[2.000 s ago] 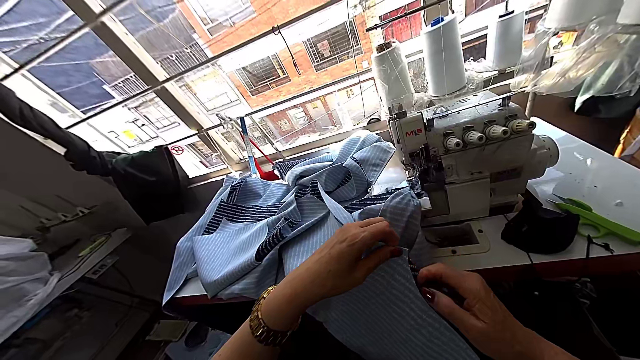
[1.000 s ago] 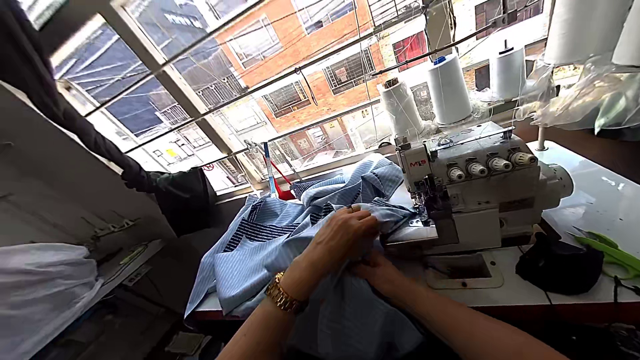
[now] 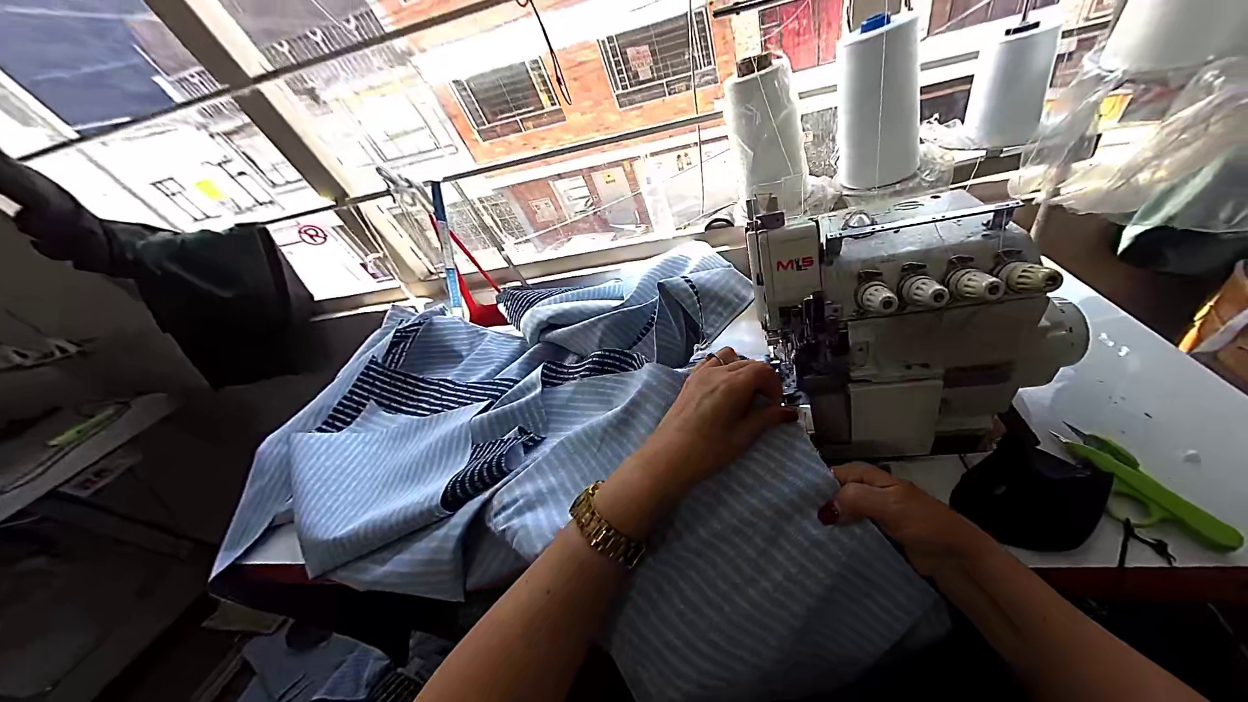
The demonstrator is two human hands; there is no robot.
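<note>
Light blue striped fabric [image 3: 390, 478] with dark striped parts lies bunched on the table left of a white overlock sewing machine [image 3: 907, 322]. My left hand [image 3: 721, 414] presses on the fabric close to the machine's needle area, a gold watch [image 3: 606, 526] on that wrist. Between thumb and fingers my right hand [image 3: 892, 512] pinches the fabric's right edge, nearer to me and below the machine bed. From there the cloth hangs down over the front edge of the table. The needle itself is too small to make out.
Thread cones [image 3: 879, 107] stand behind the machine by the barred window. On the right lie green-handled scissors [image 3: 1150, 487] and a black cloth item [image 3: 1033, 483]. A red and blue tool [image 3: 478, 292] stands behind the fabric. More striped cloth [image 3: 317, 668] lies below the table.
One second ago my hands were close together on gathered fabric; now they are apart along its edge, which lies straighter at the machine, and my right hand has moved rightward.
</note>
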